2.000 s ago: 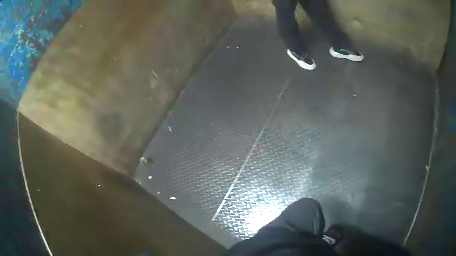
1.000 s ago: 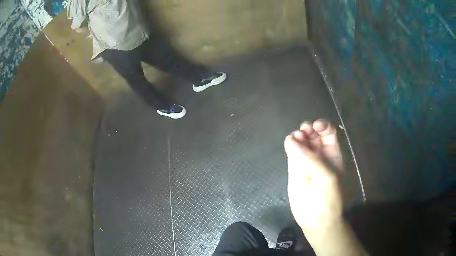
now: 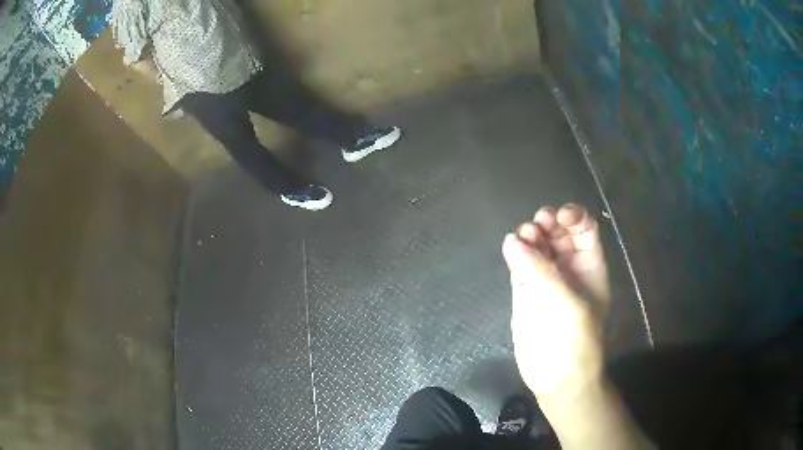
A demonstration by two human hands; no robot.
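My right hand [image 3: 559,299] is bare and raised at the right of centre, above the floor. It is brightly lit, and its fingers are loosely curled and close together. No object shows in it. My left hand is not in view. The dark checker-plate floor [image 3: 379,290] lies below, with a straight pale seam left of centre. My dark-clothed knee [image 3: 433,417] and a dark shoe [image 3: 513,417] show at the bottom edge.
Another person in a light grey top [image 3: 202,53], dark trousers and white-soled shoes stands at the upper left. Tan lower panels [image 3: 423,44] line the back and left. A scratched blue wall [image 3: 704,132] rises at the right.
Since the oldest frame, the view has turned, the other person shows further left, and my right hand has come into view. Since one second ago, the hand is almost unchanged.
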